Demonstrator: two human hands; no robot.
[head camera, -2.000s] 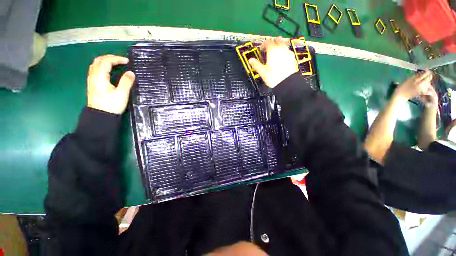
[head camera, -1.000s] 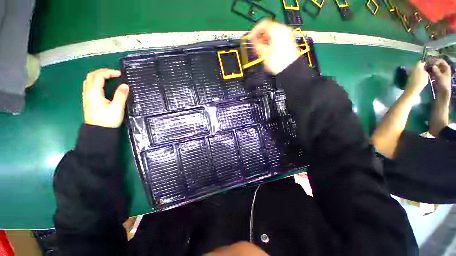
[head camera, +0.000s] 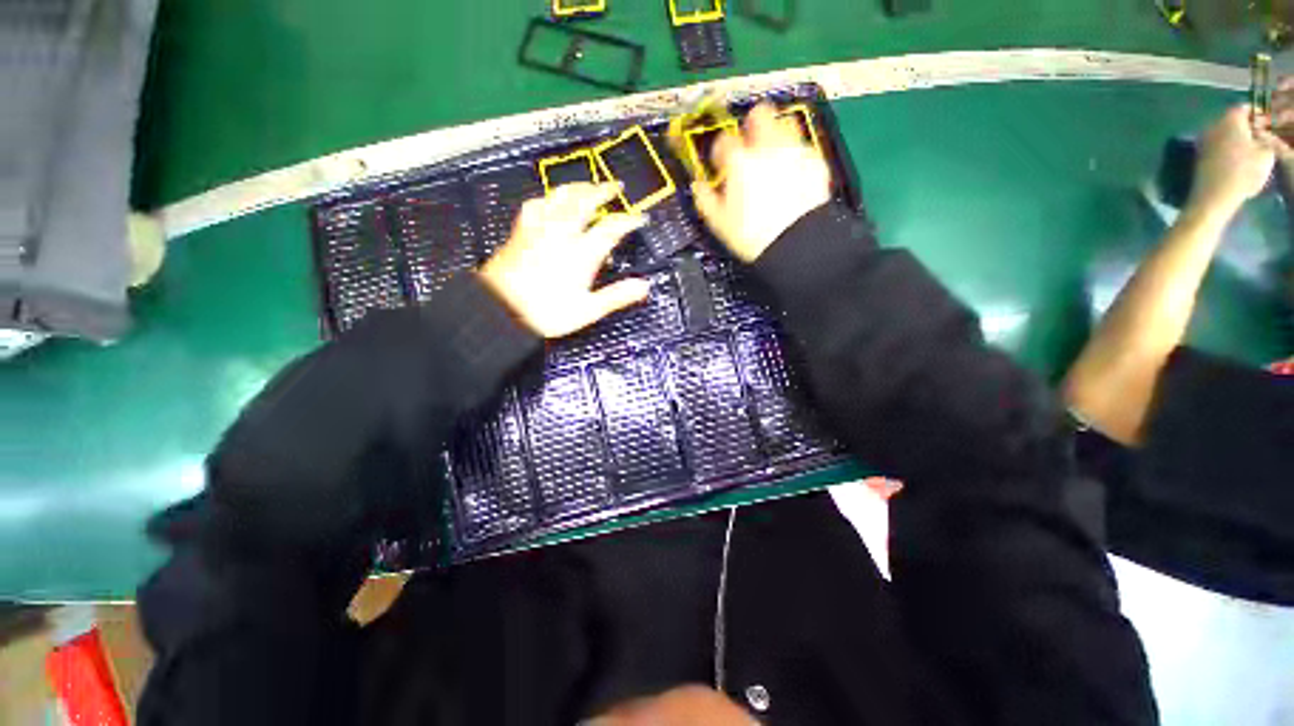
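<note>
The black blister tray (head camera: 603, 404) lies tilted on the green bench. Several yellow-framed housings are in its far row. One yellow-framed housing (head camera: 634, 170) sits askew between my hands. My left hand (head camera: 556, 263) is over the tray's far row, fingers spread, its fingertips at a yellow frame (head camera: 569, 168); whether it grips is unclear. My right hand (head camera: 762, 182) is over the far right pockets with yellow frames beside and under its fingers; a blurred yellow piece is at its fingertips, and its grip is hidden. The front and middle pockets show no housings.
Beyond the whitish strip (head camera: 426, 145) lie a black housing (head camera: 581, 54) and yellow-framed housings (head camera: 700, 36). Grey equipment (head camera: 71, 156) stands at left. Another person's hands and forearm (head camera: 1171, 270) are at right. A red object and cardboard show at lower left.
My left hand has moved from the tray's left edge to its far row. More yellow frames show in that row. My right hand stays at the far right. The loose housings have shifted left in view.
</note>
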